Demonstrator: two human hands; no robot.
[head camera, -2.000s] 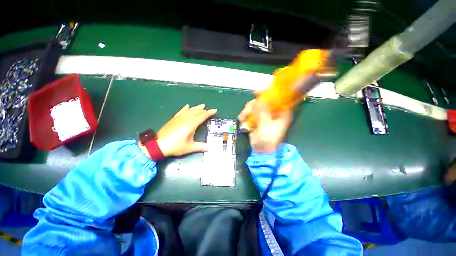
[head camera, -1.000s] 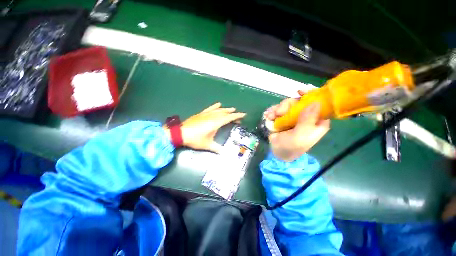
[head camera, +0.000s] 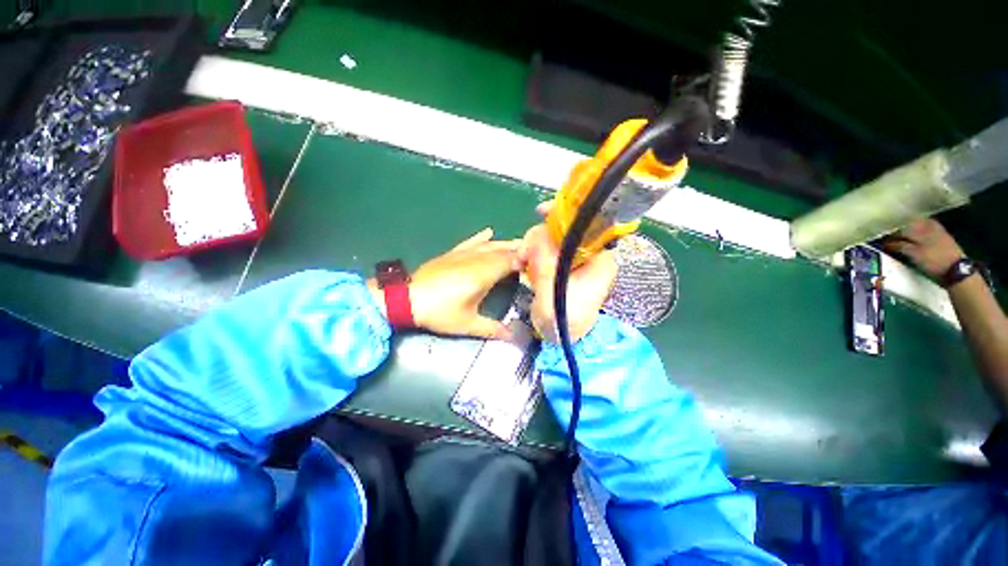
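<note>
An opened phone assembly (head camera: 500, 387) lies tilted on the green bench in front of me. Its upper end is hidden under my hands. My right hand (head camera: 569, 285) is closed around the yellow-orange electric screwdriver (head camera: 602, 188), held over the upper end of the phone; the driver tip is hidden. My left hand (head camera: 455, 293) lies at the phone's upper left, fingers spread towards my right hand; its thumb is at the phone's edge. A round, speckled screw dish (head camera: 643, 281) sits just right of my right hand, partly covered by it.
A red bin (head camera: 133, 188) with white pieces stands at left, beside a black tray (head camera: 97, 241) of small metal parts. A white strip (head camera: 442, 149) edges the bench. Another phone (head camera: 867, 301) lies at right, near another person's hand (head camera: 926, 245) and a taped pole (head camera: 884, 210). A coil spring (head camera: 730, 83) hangs above.
The screwdriver has swung from right of the phone to over its upper end and stands more upright. The screw dish has come into view. Another person's hand has appeared at the right phone.
</note>
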